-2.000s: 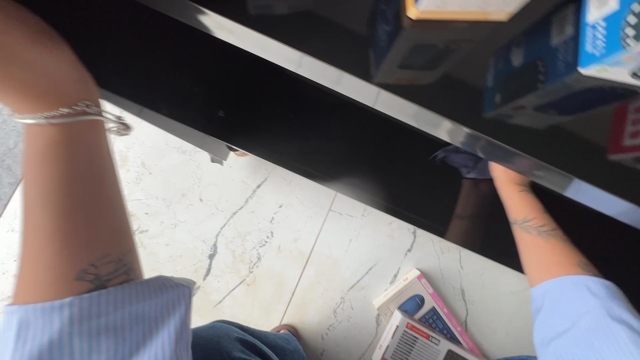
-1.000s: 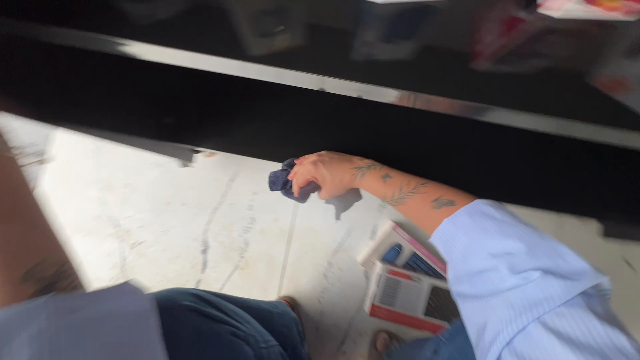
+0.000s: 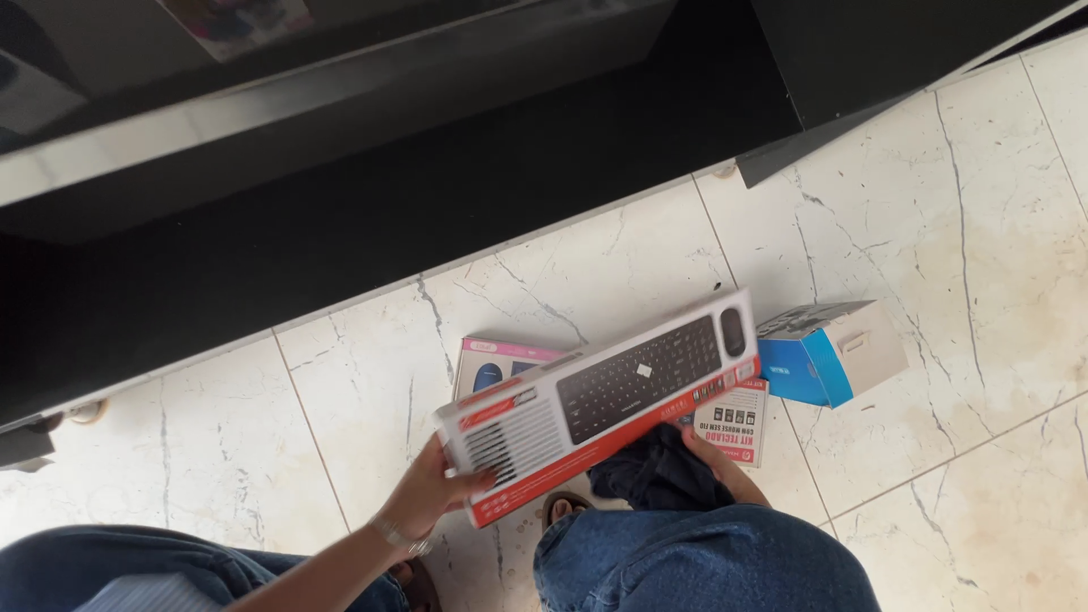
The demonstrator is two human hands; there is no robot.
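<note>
My left hand point(image 3: 438, 489) grips the left end of a long white and red keyboard-and-mouse box point(image 3: 527, 416), tilted up to the right above the floor. Under the box's right half, my right hand point(image 3: 714, 463) holds a dark cloth point(image 3: 659, 467); whether its fingers also touch the box I cannot tell. A pink-edged box point(image 3: 506, 353) lies partly hidden behind the held one. Another red and white keyboard box point(image 3: 735, 425) shows below its right end. Just to the right, a blue and white box point(image 3: 816, 353) rests on the floor tiles.
A black shelf unit point(image 3: 382, 204) with a pale metal edge point(image 3: 195, 119) runs across the upper left. Its dark panel point(image 3: 850, 59) continues at the upper right. My knees and sandalled feet are at the bottom, on marble-patterned floor tiles point(image 3: 935, 425).
My left hand now holds a keyboard box. My right hand, which was at the shelf's lower edge with the cloth, is now down by the box. The view has swung considerably.
</note>
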